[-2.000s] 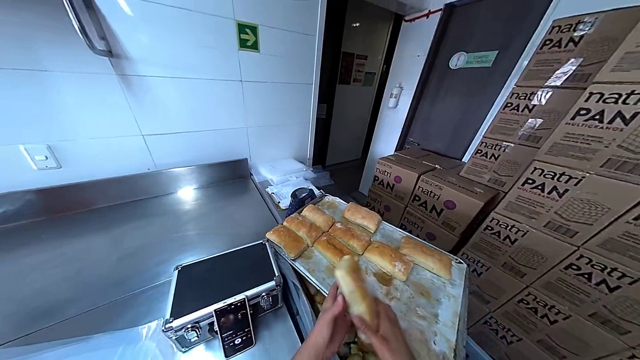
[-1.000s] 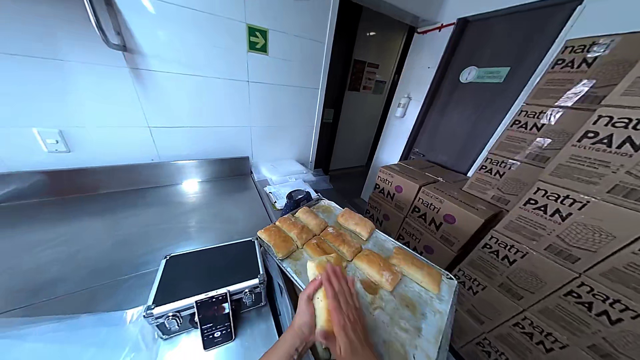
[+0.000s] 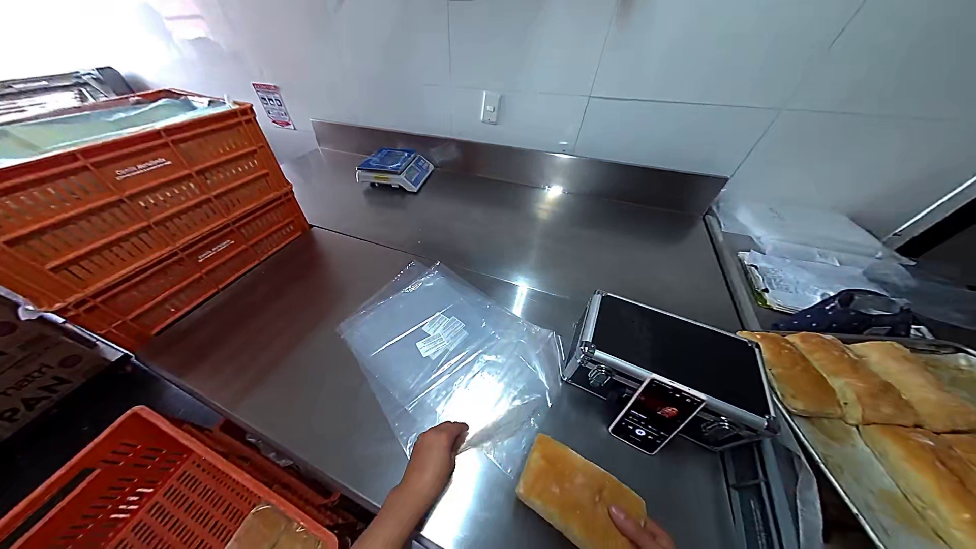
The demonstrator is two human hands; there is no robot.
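My left hand (image 3: 440, 448) pinches the near edge of a clear plastic bag (image 3: 427, 366), part of a flat stack on the steel counter. Small labels bearing writing lie on or under the film. At the bottom, my right hand (image 3: 640, 529) holds a rectangular golden bread loaf (image 3: 576, 488) low over the counter or on it; which one, I cannot tell. More baked loaves (image 3: 862, 381) lie on a metal baking tray (image 3: 827, 482) at the right.
A black case (image 3: 679, 351) with metal edges has a smartphone (image 3: 657, 415) leaning on it. Orange crates (image 3: 145, 206) stand at the left, with another orange crate (image 3: 145, 465) below the counter edge holding a wrapped item. A blue-topped scale (image 3: 395, 168) sits near the wall.
The view has swung left. Both hands were together at one loaf over the baking tray; now the left is on the plastic bag and the right holds a loaf by the case.
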